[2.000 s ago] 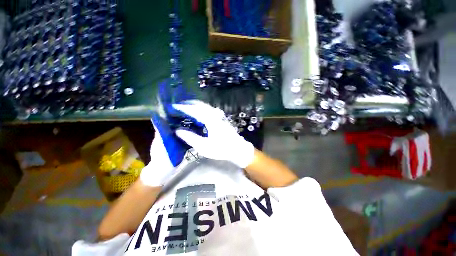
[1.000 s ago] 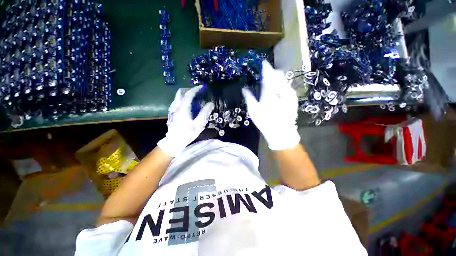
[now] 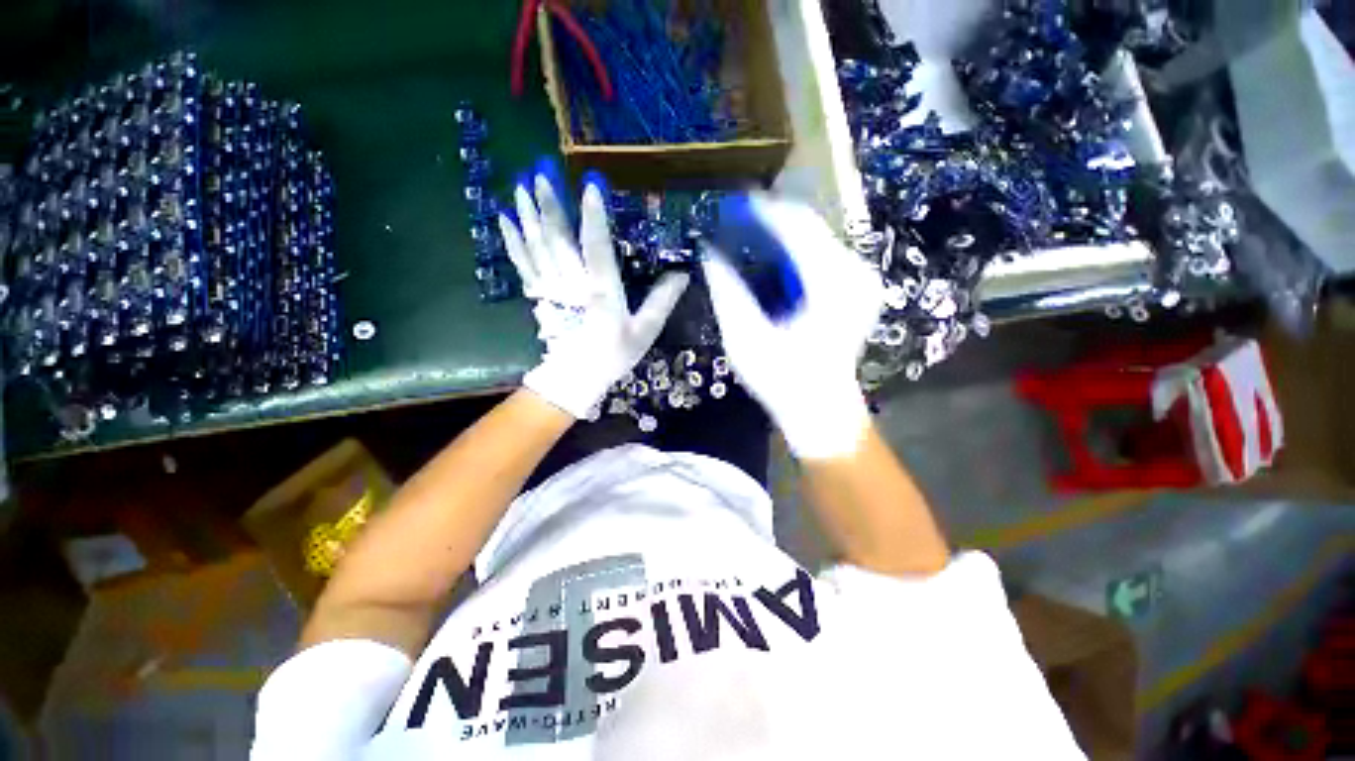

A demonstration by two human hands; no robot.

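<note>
A bunch of small blue wired boards lies at the bench edge, partly covered by my hands. Its dark wires hang toward me and end in silver-white round pieces. My left hand, in a white glove with blue fingertips, lies spread on the bunch's left side; whether it grips any wires I cannot tell. My right hand, gloved and blurred, is over the right side with its blue palm side partly showing; its hold is unclear. A narrow blue board strip lies left of the bunch.
A panel stack stands at the left. A brown carton of thin blue pieces is behind the bunch, with red-handled cutters at its left. A pale-rimmed tray heaped with wired boards is at the right. A red stool-like item stands below.
My left hand has moved forward and spread over the bunch's left side. My right hand has turned, showing blue. The view has shifted, revealing more of the cutters. Earlier, both hands were together left of the bunch.
</note>
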